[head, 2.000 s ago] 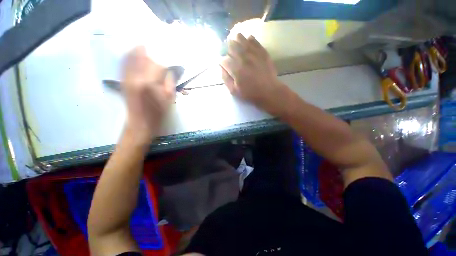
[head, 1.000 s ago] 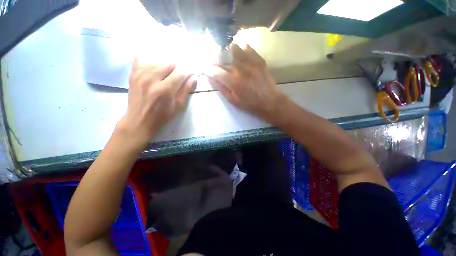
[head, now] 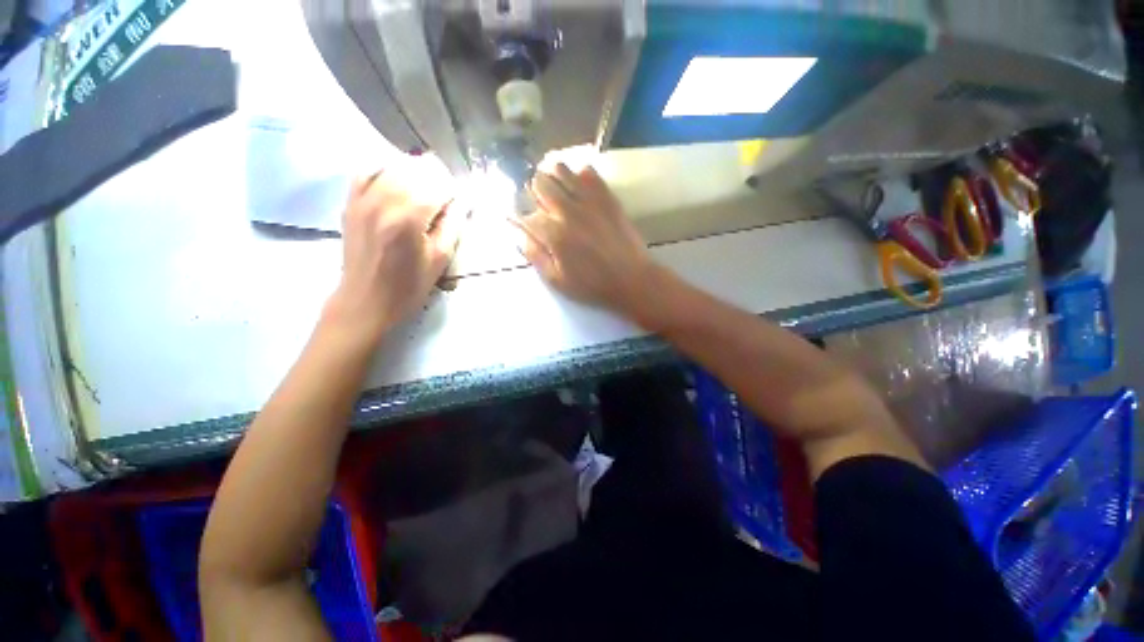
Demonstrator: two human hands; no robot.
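Observation:
The sewing machine [head: 527, 63] stands at the top middle, its presser foot and needle area [head: 508, 169] washed out by lamp glare. My left hand [head: 399, 238] lies on the white table just left of the needle, fingers bent down. My right hand [head: 583, 232] lies just right of it, fingertips close to the needle. A pale fabric panel [head: 295, 182] with a dark lower edge lies flat and reaches under or beside my left fingers. Glare and my fingers hide what is at the needle; whether either hand grips cannot be told.
A dark grey strip [head: 119, 113] lies at the upper left. Scissors [head: 913, 257] with orange and red handles rest at the right table edge. A red basket [head: 94, 552] holding a blue basket [head: 176, 564] is below left; another blue basket [head: 1054, 502] is below right. Grey fabric [head: 471, 533] lies below the table edge.
Since two seconds ago, my left hand has stopped its blurred motion over a small dark piece and come down beside the needle. The pale panel now shows at left. The view has shifted, showing more machine.

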